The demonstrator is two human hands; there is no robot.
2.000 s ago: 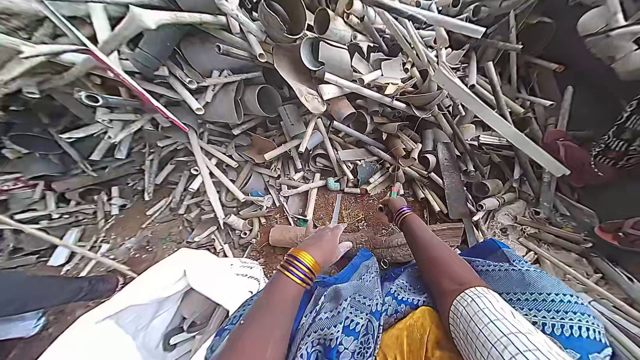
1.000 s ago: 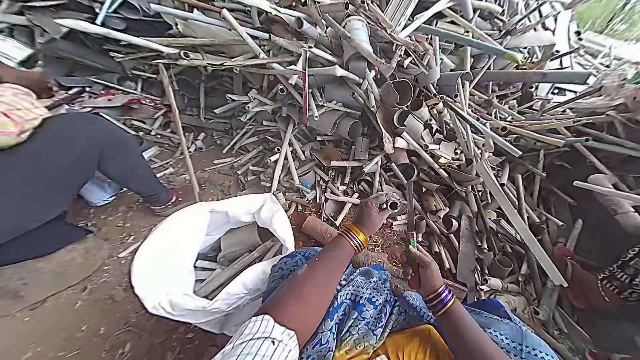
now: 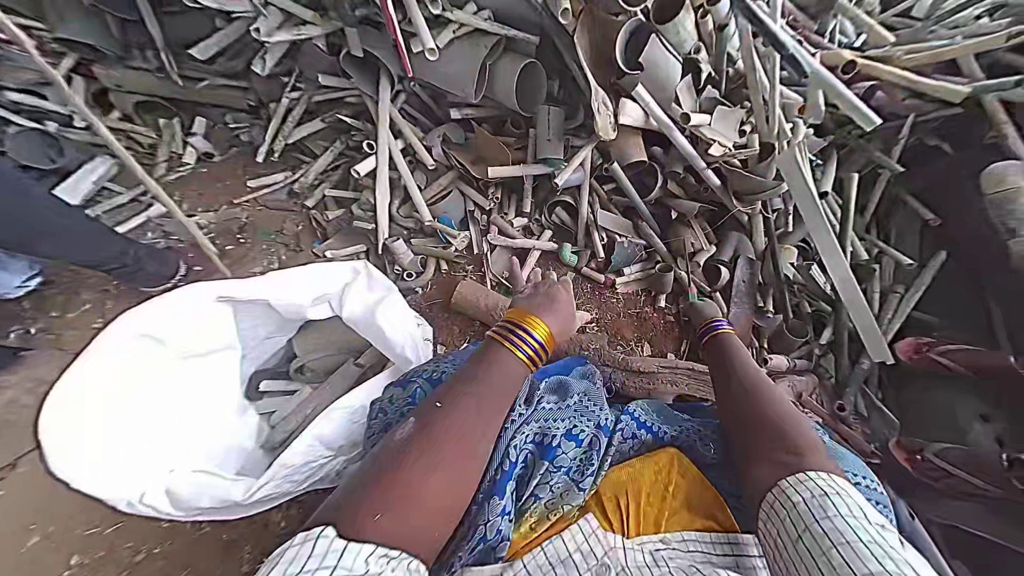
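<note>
My left hand point(image 3: 548, 304), with gold and purple bangles at its wrist, reaches palm down over the soil. Its fingers are apart beside a pale pipe piece point(image 3: 524, 242) and a green pipe fitting point(image 3: 568, 255); no held object shows. To the right, my right hand point(image 3: 702, 310) is closed around the green and red handle of a thin tool point(image 3: 692, 293), whose upper part points into the scrap and is hard to make out. A short brownish pipe point(image 3: 478, 302) lies left of my left hand. At the left, a white sack point(image 3: 152, 400) gapes, with grey pipe scraps point(image 3: 324, 400) inside.
A large heap of broken plastic pipes point(image 3: 512, 80) spreads ahead. A long flat strip point(image 3: 836, 248) slants down at the right. A rough log point(image 3: 656, 374) lies before my lap. Another person's leg point(image 3: 80, 228) is at the left; sandaled feet point(image 3: 952, 356) are at the right.
One second ago my left hand held a short grey pipe piece; now that hand is spread with no piece visible in it. My right hand keeps the handled tool. The view has shifted.
</note>
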